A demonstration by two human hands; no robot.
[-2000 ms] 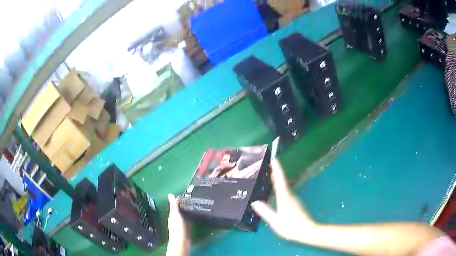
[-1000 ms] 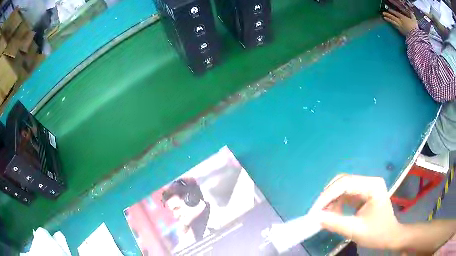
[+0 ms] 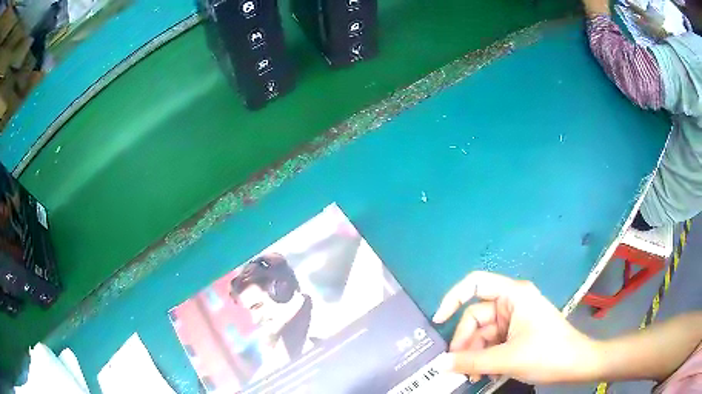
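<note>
A retail box point(image 3: 308, 315) lies flat on the blue-green worktop point(image 3: 462, 177), its back face up with a person wearing headphones; its lower part is cut off by the picture's bottom edge. A white barcode label point(image 3: 425, 382) is at the box's lower right corner. My right hand point(image 3: 500, 331) is over that corner, thumb and fingertips at the label's end; whether it still grips the label is hard to tell. My left hand is not in view.
Two dark boxes point(image 3: 250, 58) stand on the green conveyor belt point(image 3: 146, 161), with more boxes point(image 3: 23, 246) at the left edge. White sheets point(image 3: 54, 373) lie at lower left. A co-worker's checked sleeve point(image 3: 623, 61) is at upper right, above a red stool point(image 3: 627, 269).
The box held over the belt earlier now lies on the worktop. My right hand has brought the white label down to the box's corner. My left hand has left the picture.
</note>
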